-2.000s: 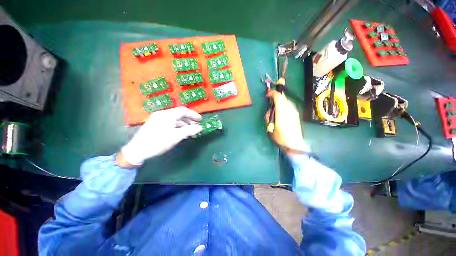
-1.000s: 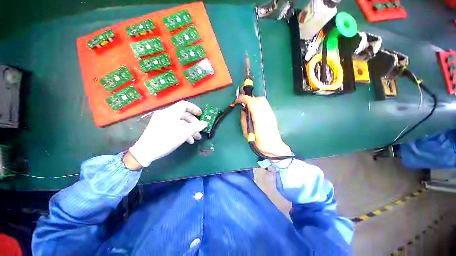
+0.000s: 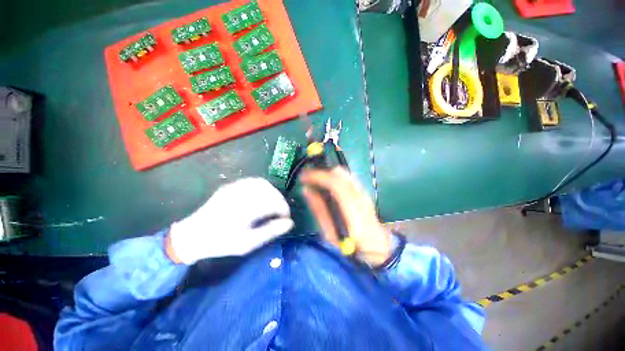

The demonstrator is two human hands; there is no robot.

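Note:
My left hand (image 3: 233, 218), in a white glove, is blurred in front of my smock. Its fingers are curled and whether they hold anything cannot be told. My bare right hand (image 3: 351, 214) is shut on the soldering iron (image 3: 332, 206), black with yellow bands, tip pointing away from me. A green circuit board (image 3: 282, 158) lies on the mat, touched by neither hand. Side cutters (image 3: 333, 131) lie just beyond my right hand, jaws open, one handle partly hidden by the iron and hand. Several more boards lie in rows on the orange-red tray (image 3: 130, 144).
At right are a black box (image 3: 417, 82) with a yellow tape roll (image 3: 456, 90) and a green disc (image 3: 486, 20), and a corded metal holder (image 3: 552, 75). A grey machine (image 3: 15, 130) and silvery spool (image 3: 9, 218) stand at left. A blue sleeve (image 3: 596, 211) shows far right.
The board has left my gloved hand and lies on the mat. My left hand has drawn back towards me. My right hand with the iron has also drawn back; the cutters now lie on the mat.

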